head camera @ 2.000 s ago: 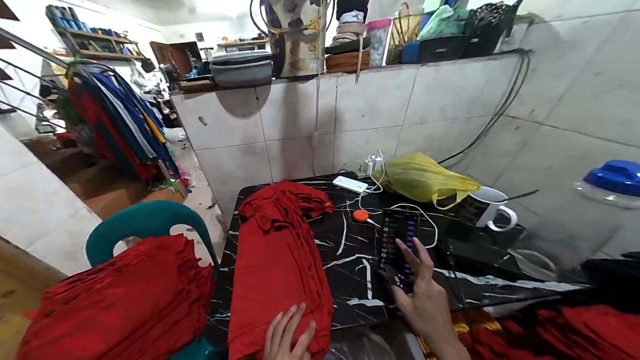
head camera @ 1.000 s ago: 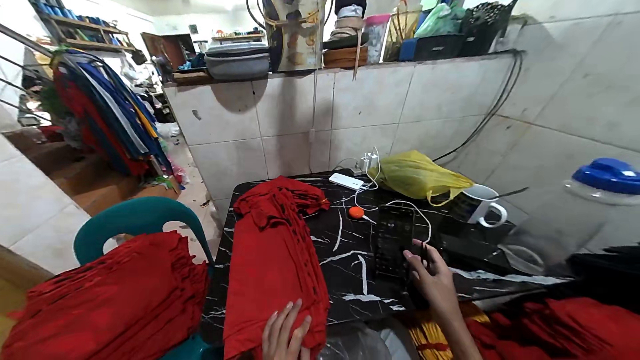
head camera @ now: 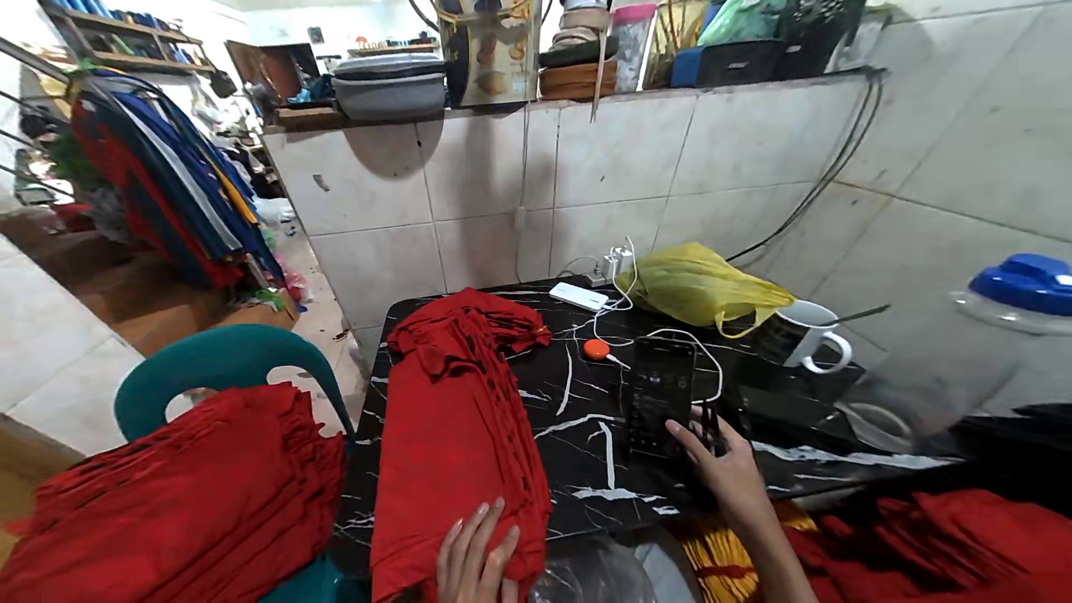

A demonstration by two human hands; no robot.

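My left hand (head camera: 479, 556) lies with spread fingers on the near end of a folded stack of red cloth (head camera: 444, 452) on the black marble-patterned table (head camera: 578, 511). At the phone's lower right edge, my right hand (head camera: 718, 456) has its thumb over the screen and its fingers near small dark items, too unclear to name. The dark smartphone (head camera: 662, 377) lies on the table with a white cable beside it. Left of the phone is a round orange object (head camera: 595, 349). A white power bank (head camera: 579, 296) lies farther back.
A green plastic chair (head camera: 226, 356) at left bears more red cloth (head camera: 193, 502). A yellow plastic bag (head camera: 703, 285), a mug (head camera: 804, 335) and a blue-lidded clear jug (head camera: 963, 360) stand at right. Red cloth (head camera: 963, 544) fills the lower right. A tiled wall (head camera: 620, 159) rises behind the table.
My right hand has moved from over the phone's screen to its lower right edge. My left hand stays on the red stack.
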